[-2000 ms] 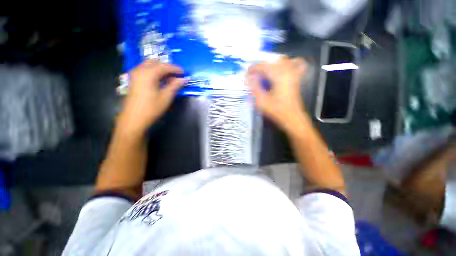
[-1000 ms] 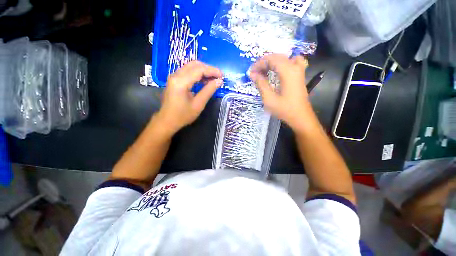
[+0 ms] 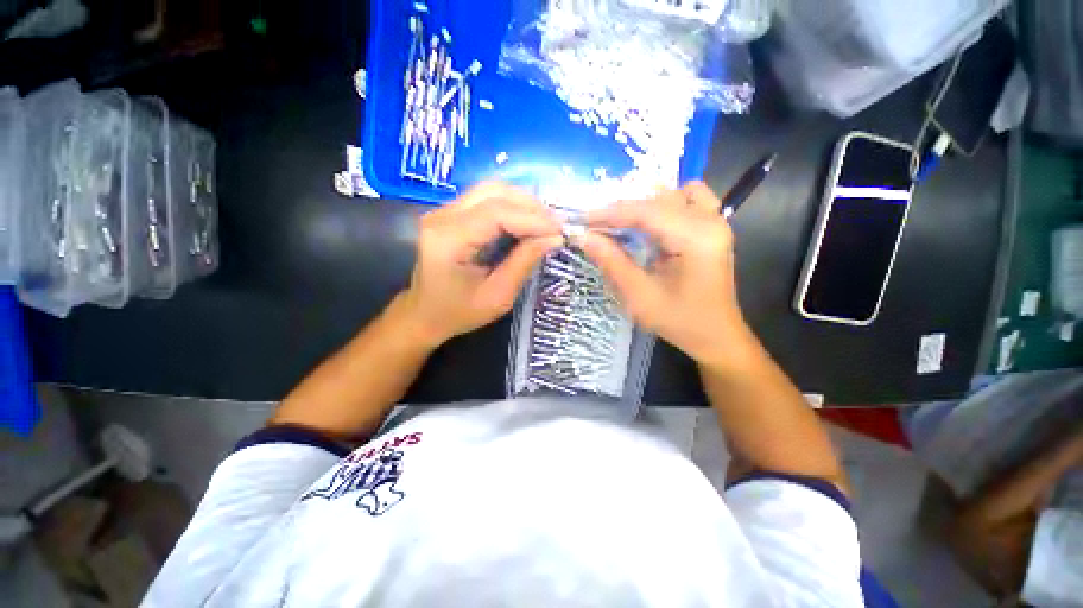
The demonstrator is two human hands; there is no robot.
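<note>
My left hand (image 3: pixel 475 261) and my right hand (image 3: pixel 671 267) meet fingertip to fingertip over the far end of the clear box (image 3: pixel 519 356). A small pale piece (image 3: pixel 572 223) shows between the fingertips; its exact shape and which hand grips it are hard to tell. Thin silvery rods (image 3: pixel 576 321) lie packed in the clear box. Behind it is the blue tray (image 3: pixel 499 119), with loose rods (image 3: pixel 430 119) at its left and a heap of tiny white sleeves (image 3: pixel 629 119) at its right, partly under a crinkled clear bag (image 3: pixel 724 71).
A black pen (image 3: pixel 748 184) lies right of the tray, with a smartphone (image 3: pixel 857 232) farther right beside a cable (image 3: pixel 932 119). Stacked clear boxes (image 3: pixel 119 202) stand at the left. A large cloudy box (image 3: pixel 873 48) is at the back right. A person's arm (image 3: pixel 1021 475) shows at the right edge.
My hands were apart over the tray's near edge; they have come together over the clear box. The view has shifted slightly and is sharper than two seconds ago.
</note>
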